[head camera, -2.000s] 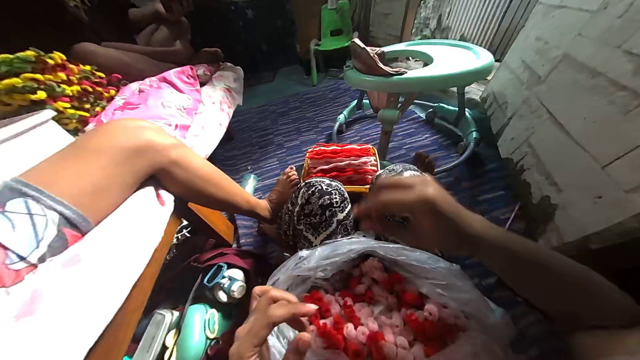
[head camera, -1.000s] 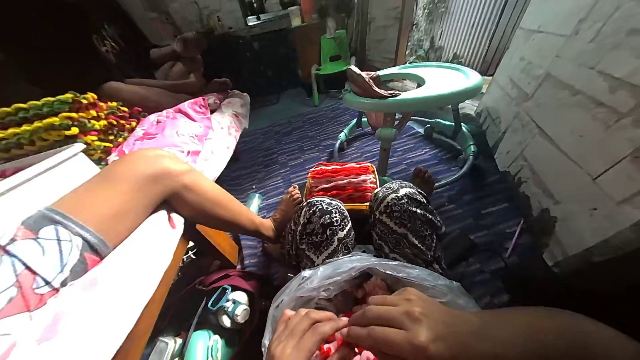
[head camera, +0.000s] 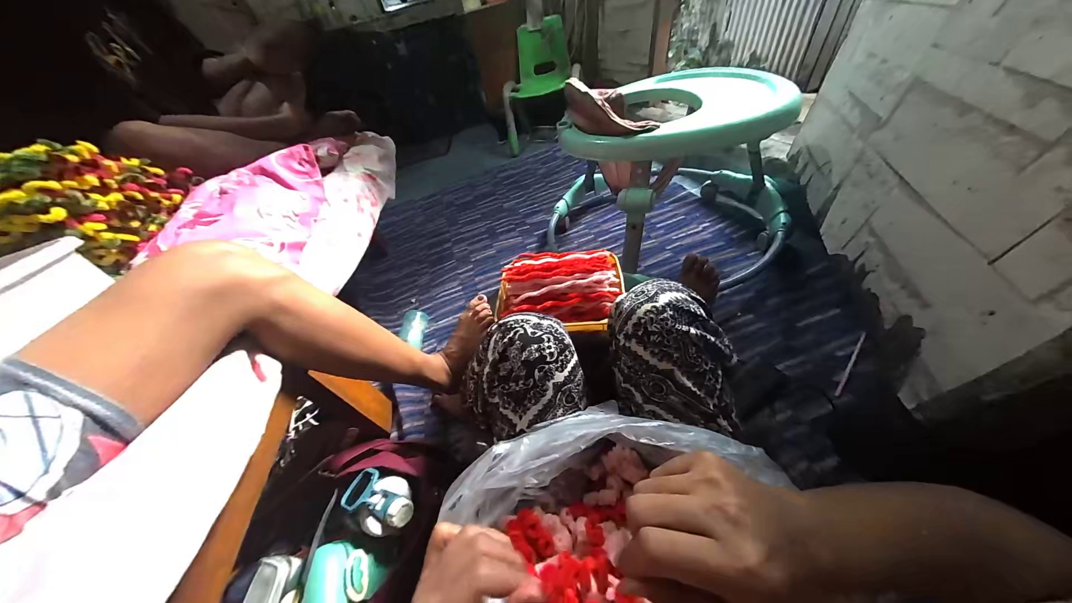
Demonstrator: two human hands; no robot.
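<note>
A clear plastic bag point(head camera: 536, 456) stands open at my lap, filled with red and pink fuzzy twisted pieces point(head camera: 578, 544). My left hand point(head camera: 473, 565) is at the bag's near left rim, its fingertips by the red pieces. On the right, my right hand point(head camera: 699, 523) reaches over the pieces with curled fingers; its fingertips are partly hidden, so what it pinches cannot be told. Beyond my knees, in black and white patterned cloth point(head camera: 532, 368), a yellow-edged container point(head camera: 620, 276) holds rows of red and pink fuzzy strands point(head camera: 561, 289).
Another person's bare leg point(head camera: 335, 322) stretches in from the left. A green baby walker point(head camera: 729, 126) and a green chair point(head camera: 543, 59) stand ahead. A dark bag with bottles point(head camera: 389, 507) lies lower left, beside a wooden edge point(head camera: 243, 494). A block wall point(head camera: 946, 193) borders the right.
My right hand, raised near the knees two seconds ago, came down to the bag. Since one second ago my hands have moved apart, and the red and pink pieces show between them.
</note>
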